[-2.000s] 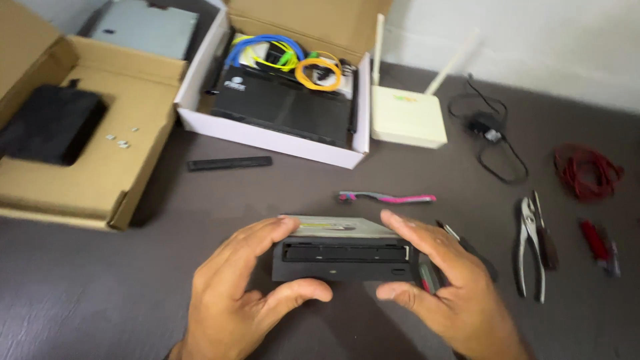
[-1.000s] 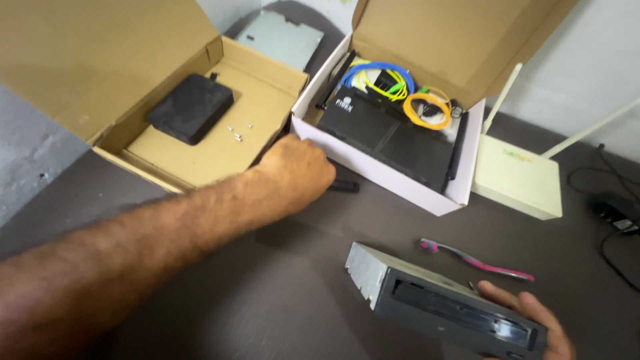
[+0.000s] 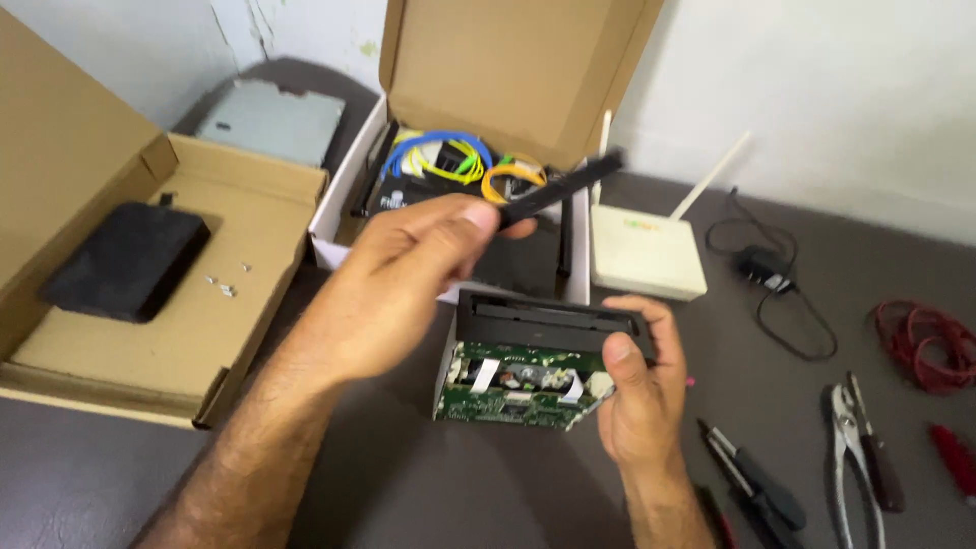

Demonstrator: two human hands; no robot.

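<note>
My left hand (image 3: 427,267) pinches one end of a narrow black plastic strip (image 3: 564,187), raised above the open white box. The strip looks like a drive's tray cover. Below and to the right, my right hand (image 3: 648,381) grips an optical disc drive (image 3: 526,412) by its right side, thumb in front. The drive's black front bezel (image 3: 549,324) is uppermost and shows a long slot. Green circuit boards and white ribbon cables are exposed on the side facing me. A gap separates the strip from the drive.
An open cardboard box (image 3: 267,358) at left holds a black case (image 3: 126,259) and several small screws (image 3: 227,290). Behind are a metal plate (image 3: 271,122), coiled cables (image 3: 446,156) and a white router (image 3: 648,252). Screwdrivers (image 3: 751,473), pliers (image 3: 846,450) and red cable (image 3: 926,343) lie at right.
My left hand reached to the black strip on the table and now holds it up. The drive has turned in my right hand, so its circuit boards show.
</note>
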